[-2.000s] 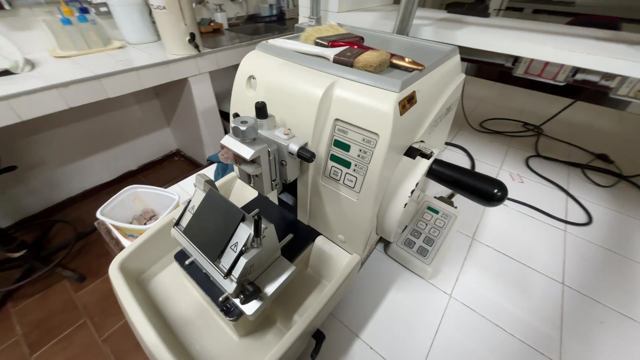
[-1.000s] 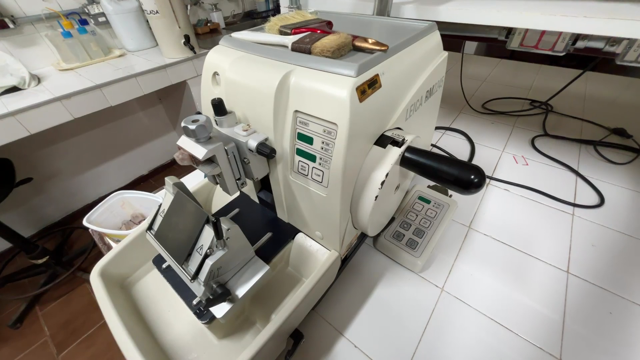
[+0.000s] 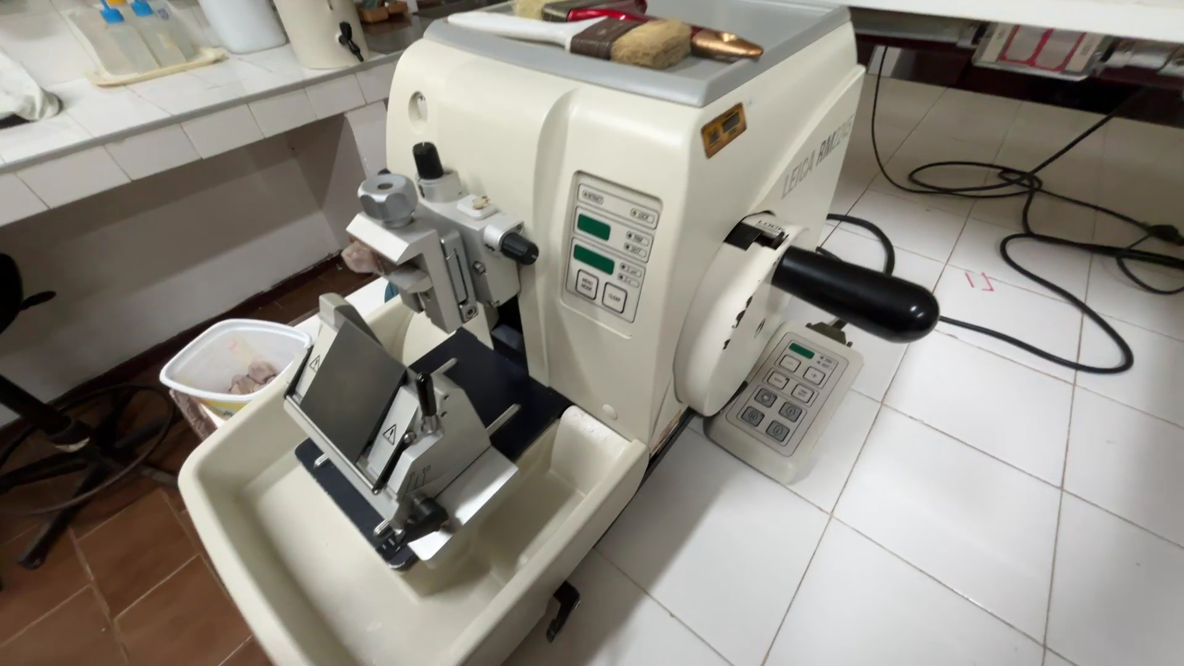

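Neither of my hands shows in the head view. A cream Leica rotary microtome [image 3: 490, 139] stands on white tiles. On its right side is a handwheel [image 3: 731, 324] with a black handle [image 3: 856, 294] pointing right. The specimen clamp [image 3: 435, 259], with a silver knob on top, sits on the front, above and behind the tilted knife holder [image 3: 398, 435]. Below the holder spreads a cream waste tray [image 3: 245, 573]. A control pad [image 3: 786, 398] lies beside the wheel. Brushes [image 3: 638, 42] with pale bristles rest on the grey top.
A white plastic tub [image 3: 231, 338] with scraps inside stands left of the tray. Black cables [image 3: 1027, 236] coil over the tiles at the right. Wash bottles [image 3: 139, 37] stand on a tiled counter [image 3: 213, 116] at the back left. A shelf edge [image 3: 1036, 17] overhangs the back right.
The view has shifted around the microtome. Nothing on the machine has plainly moved, and no hand shows in the earlier frames.
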